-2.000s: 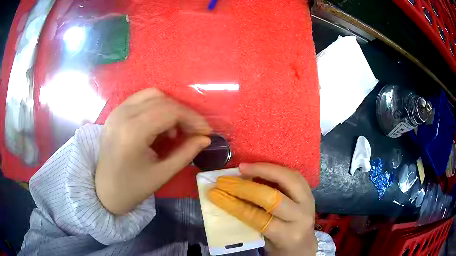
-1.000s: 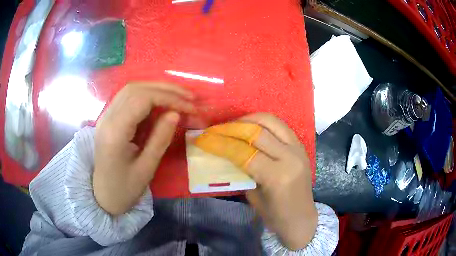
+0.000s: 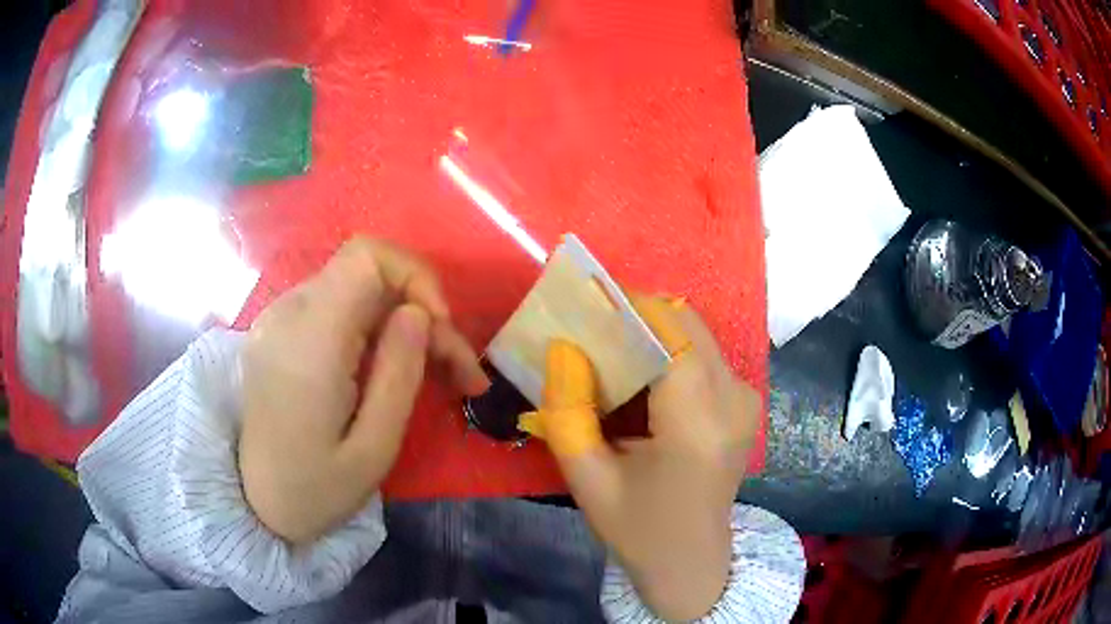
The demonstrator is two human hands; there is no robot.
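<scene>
My right hand (image 3: 658, 451), with orange finger cots on some fingers, grips a cream card holder (image 3: 579, 323) with a slot near its upper edge. The card is tilted and its lower part overlaps a dark round watch head (image 3: 497, 412) on the red mat (image 3: 646, 146). My left hand (image 3: 347, 390) is slightly blurred at the left of the watch head. One of its fingertips reaches the watch head's edge; contact cannot be told. Its thumb and other fingers are bent, and nothing can be seen in them.
Glossy clear sheet with glare and a green patch (image 3: 278, 126) lie at the left. At the right are a white tissue (image 3: 828, 219), a glass bottle (image 3: 962, 280), a white wad (image 3: 870, 390), blue bits (image 3: 922, 441) and a red basket (image 3: 1036, 591).
My right hand has turned the card so its slot moved from the bottom to the upper right. The watch head shows again below the card. My left hand has shifted only slightly.
</scene>
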